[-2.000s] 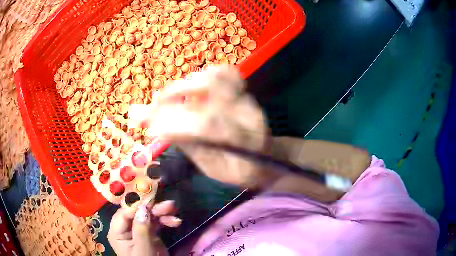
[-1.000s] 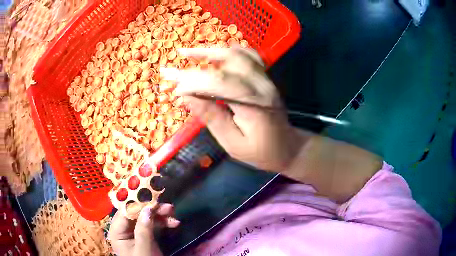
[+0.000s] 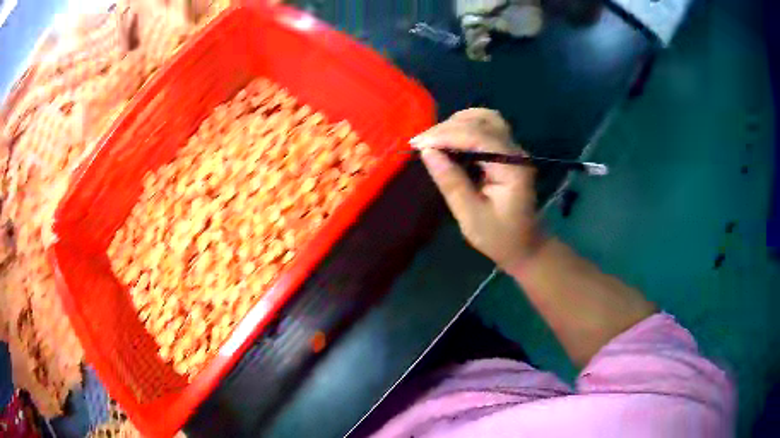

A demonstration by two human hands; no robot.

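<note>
My right hand (image 3: 487, 184) holds a slim dark pen (image 3: 513, 159) with a pale end between thumb and fingers, beside the right rim of the red-orange plastic basket (image 3: 316, 250). The pen's pale end points right and its other end is at my fingertips. Many small round orange rubber parts (image 3: 231, 214) lie loose in the basket, blurred. My left hand is not in the picture, nor is the sheet it held earlier.
A big pile of orange moulded sheets (image 3: 60, 120) lies left of the basket. A crumpled beige-grey cloth (image 3: 500, 19) and a small thin clear or metallic item (image 3: 434, 34) lie beyond the basket. One small orange piece (image 3: 319, 341) lies on the dark bench. A pale object (image 3: 654, 15) sits top right.
My right hand has moved right, from over the parts to beside the basket's rim. My left hand and its holed orange sheet have left the picture. The view has shifted, showing more beyond the basket.
</note>
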